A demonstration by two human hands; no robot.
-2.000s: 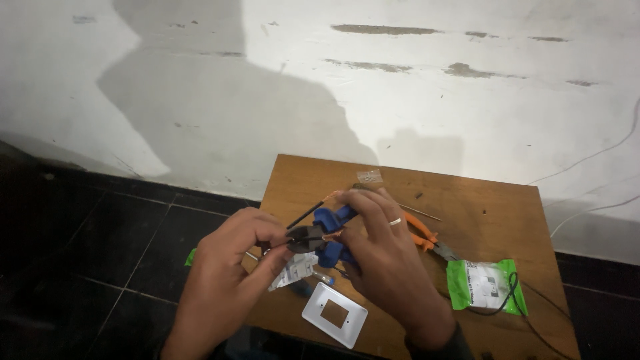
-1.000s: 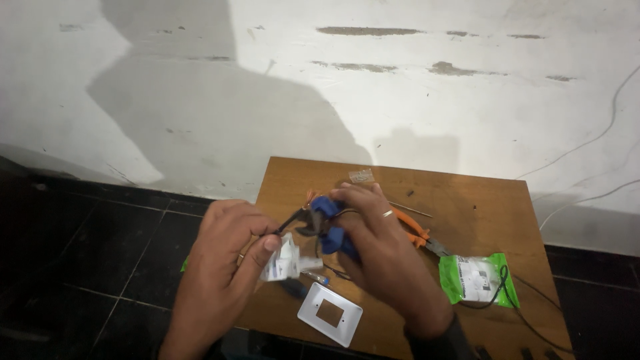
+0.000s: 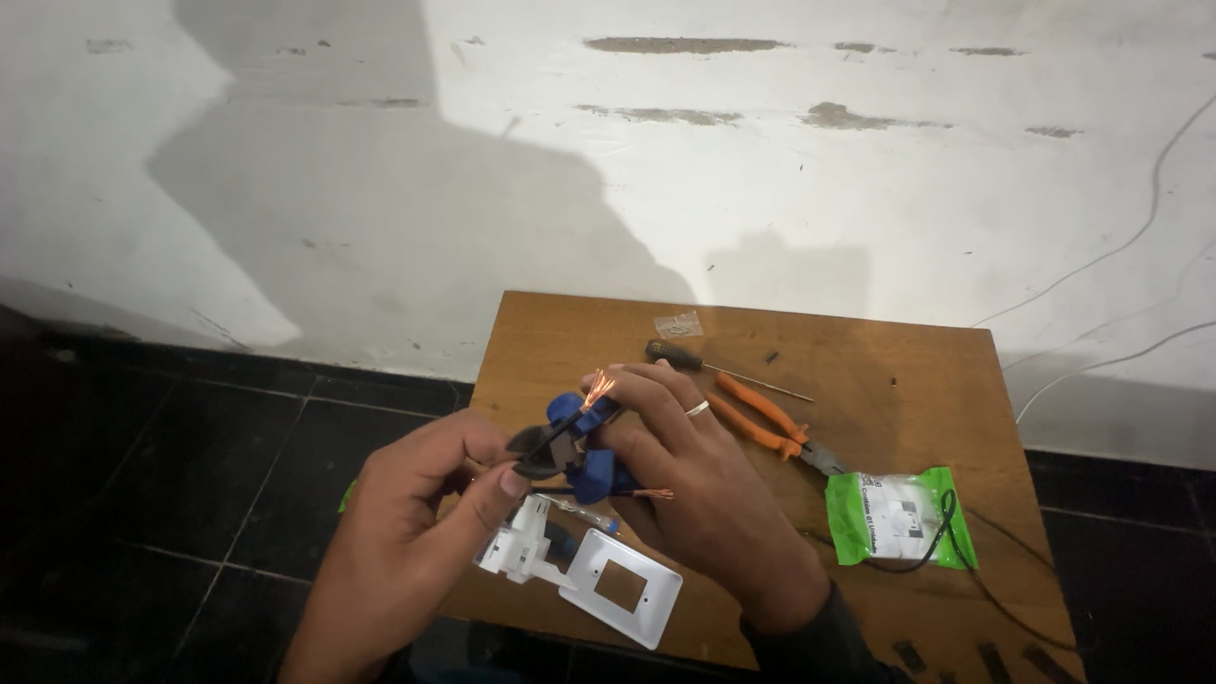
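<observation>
My left hand (image 3: 427,522) pinches a black-sheathed electrical cable between thumb and fingers. Two black wires (image 3: 560,429) fan out from it, each ending in bare, splayed copper strands. My right hand (image 3: 703,475), with a ring on one finger, is closed around the blue handles of diagonal cutting pliers (image 3: 556,451). The dark jaws lie at my left fingertips, and one wire crosses over them; whether they grip anything cannot be told. Below the hands are a white plastic socket module (image 3: 518,546) and a white wall plate (image 3: 622,587) with a square opening.
On the wooden table (image 3: 912,408) lie a screwdriver (image 3: 674,355), orange-handled pliers (image 3: 760,418), a small clear bag (image 3: 677,326) and a green-and-white packet (image 3: 898,518) with black cable over it. A tester-like clear screwdriver (image 3: 584,513) lies by the module. Behind stands a white wall (image 3: 513,209).
Bare copper strands now show at two wire ends, which were not distinct a second ago. The blue-handled pliers have turned in my right hand, and the screwdriver's handle has come into view.
</observation>
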